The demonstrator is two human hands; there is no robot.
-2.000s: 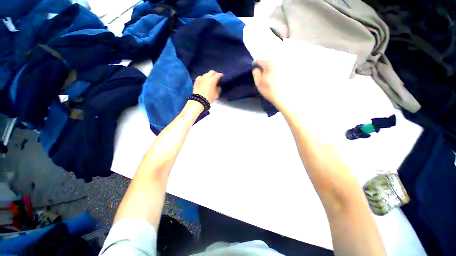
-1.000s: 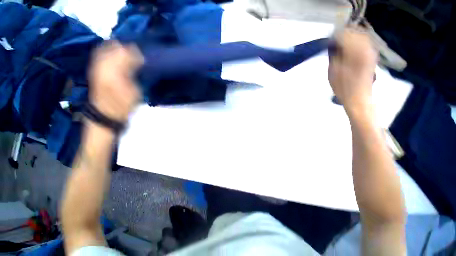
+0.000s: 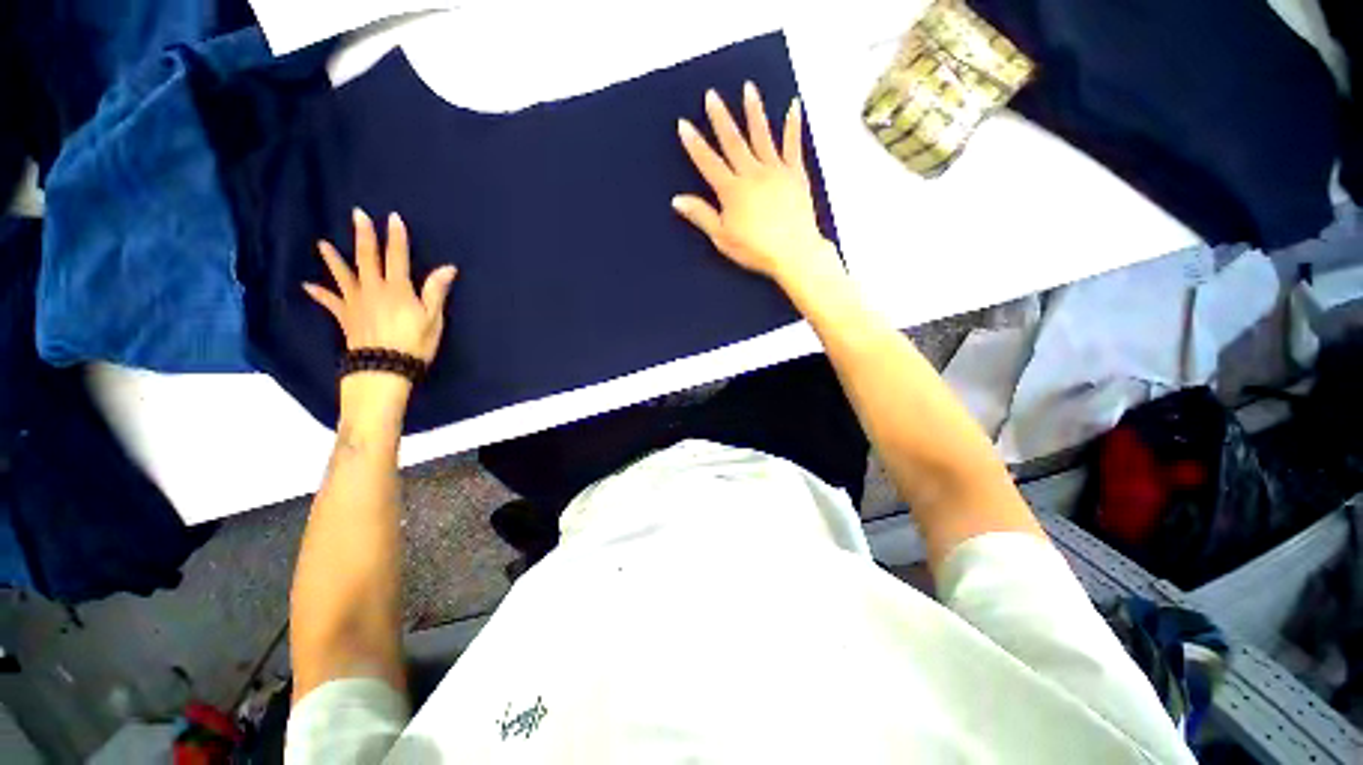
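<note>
A dark navy trouser panel (image 3: 561, 224) lies spread flat on the white table (image 3: 1031, 224), near its front edge. Its left part is slightly wrinkled and joins a brighter blue denim part (image 3: 142, 224). My left hand (image 3: 383, 304) lies palm down on the left part of the panel, fingers spread. My right hand (image 3: 755, 191) lies palm down near the panel's right edge, fingers spread. Neither hand grips anything. The marking tool does not show.
A yellow-and-dark block (image 3: 945, 87) sits on the table right of the panel. Folded navy cloth (image 3: 1196, 112) lies at the right end. More dark blue clothing (image 3: 75, 493) hangs at the left. Pale scraps (image 3: 1114, 351) and a dark bag with red (image 3: 1158, 478) lie beyond the front edge.
The navy panel, lifted and stretched between my hands a second ago, now lies flat on the table. Both hands have let go and opened on it. The view has shifted.
</note>
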